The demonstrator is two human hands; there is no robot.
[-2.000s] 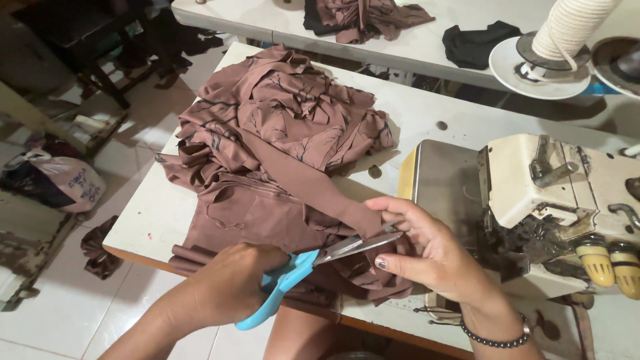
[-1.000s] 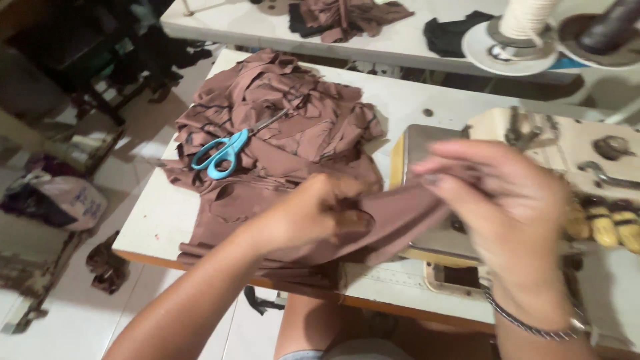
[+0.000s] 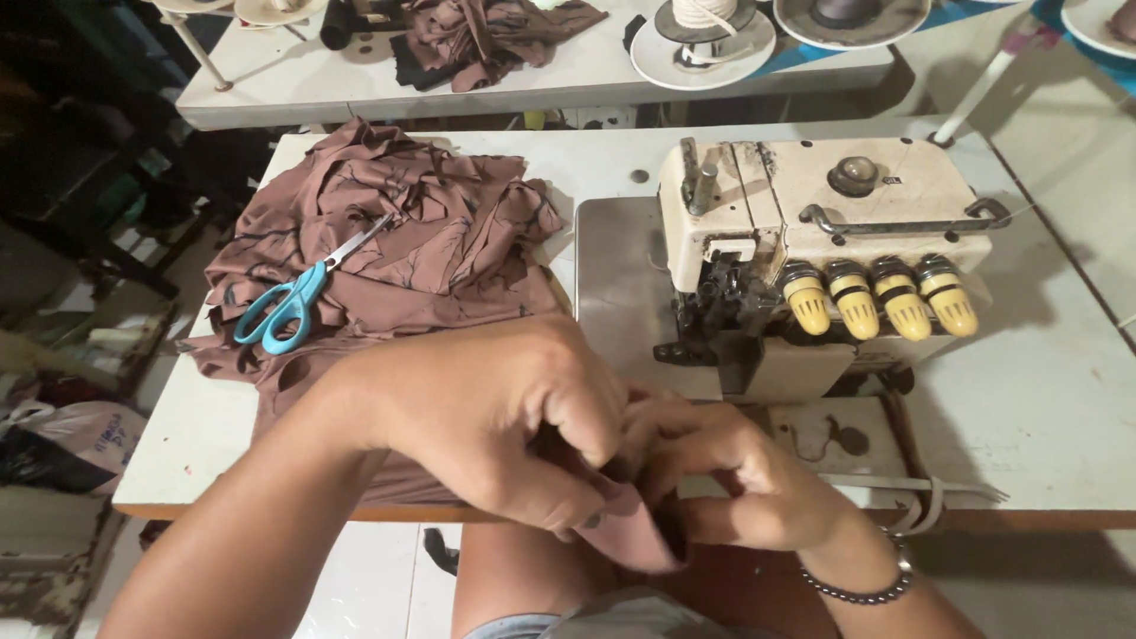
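Near the front edge of the table, my left hand [image 3: 497, 426] and my right hand [image 3: 745, 479] are close together, both gripping a piece of brown fabric [image 3: 632, 528]. Its folded lower part hangs between them above my lap; the rest is hidden by my fingers. Behind my left hand lies a heap of brown fabric with dark line markings [image 3: 382, 213]. Scissors with blue handles [image 3: 302, 297] rest on that heap, blades pointing up and right. To the right of the heap stands a cream overlock sewing machine [image 3: 852, 195] with yellow tension knobs [image 3: 856, 311].
The white table [image 3: 195, 435] has a brown front edge. Behind it, a second white table [image 3: 257, 67] holds more brown and black cloth [image 3: 497, 35] and a cone of white cord [image 3: 706, 18]. A bag [image 3: 84, 435] lies at the far left. White cord ends [image 3: 923, 486] stick out near the machine.
The scissors, in my left hand two seconds ago, lie on the heap. My hands have come closer together on the fabric that was stretched between them one second ago. The view has shifted.
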